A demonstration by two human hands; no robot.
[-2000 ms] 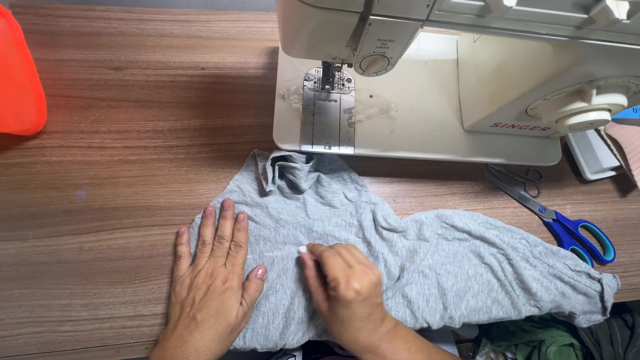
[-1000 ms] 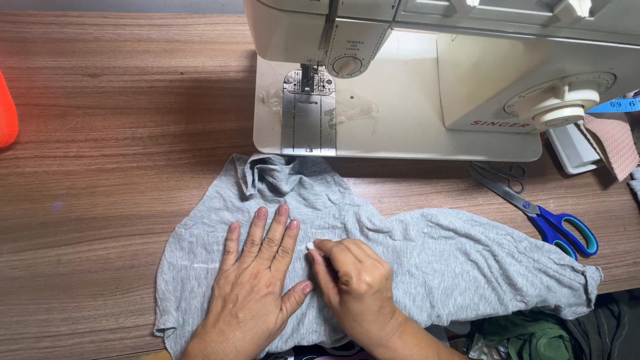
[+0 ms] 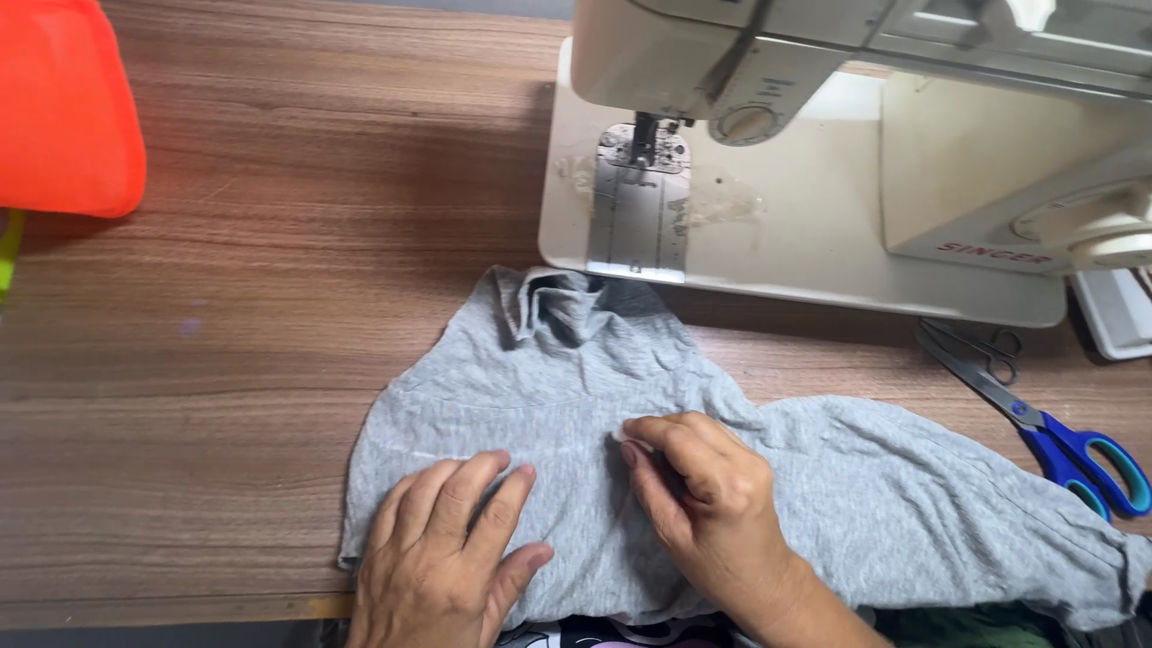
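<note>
A heather-grey knit fabric piece (image 3: 837, 486) lies across the wooden table, wrinkled, with a bunched fold near the sewing machine's bed. My left hand (image 3: 445, 540) rests on its left part, palm down, fingers apart. Pinched between the thumb and index finger of my right hand (image 3: 706, 486) is a small white piece of chalk (image 3: 620, 436), mostly hidden, its tip at the cloth. A faint white line (image 3: 423, 454) runs over the fabric just above my left fingers.
A Singer sewing machine (image 3: 810, 207) stands behind the fabric. To the right lie blue-handled scissors (image 3: 1021, 414) and small dark scissors (image 3: 1001, 355), near a white tray (image 3: 1116, 310). An orange object (image 3: 67, 108) is at the upper left. Other cloths (image 3: 972, 625) show below the table's edge.
My left hand has moved down and left over the fabric, uncovering more of the white line. My right hand still holds the chalk. The view has shifted.
</note>
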